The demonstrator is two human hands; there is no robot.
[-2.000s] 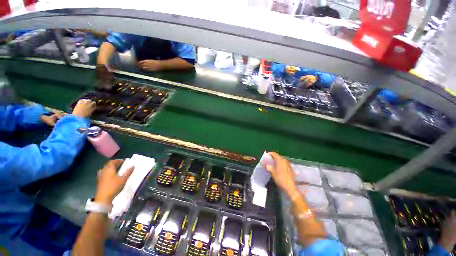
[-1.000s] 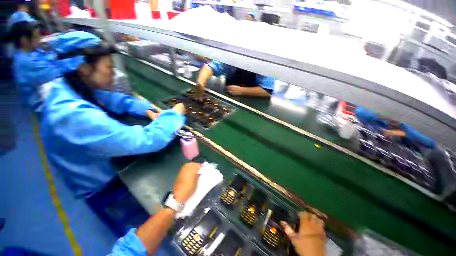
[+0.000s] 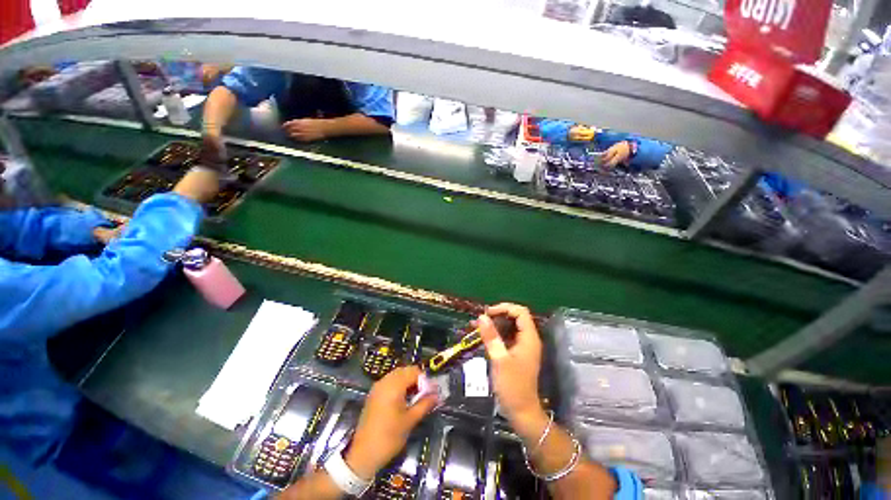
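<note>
My right hand (image 3: 513,363) grips a black keypad phone (image 3: 457,350) with a yellow edge, held tilted above the blister tray. My left hand (image 3: 391,415) pinches a small whitish piece, likely a sleeve (image 3: 428,391), at the phone's lower end. The clear blister tray (image 3: 244,451) below holds bare phones (image 3: 289,436) in two rows, partly hidden by my hands. A white rectangle (image 3: 476,377) shows in the upper row beside my right hand. The stack of empty white sleeves (image 3: 256,363) lies left of the tray.
A tray of sleeved phones (image 3: 614,391) is at right, with dark phones (image 3: 816,422) beyond. A pink bottle (image 3: 213,280) stands by a worker's blue sleeve (image 3: 107,283). The green conveyor (image 3: 391,225) runs behind, under a shelf (image 3: 469,73) bearing a red box (image 3: 777,78).
My left hand has left the sleeve stack and met my right hand over the tray, where a phone is now held. The view swung left, then back. The neighbour's arm reaches farther over the conveyor.
</note>
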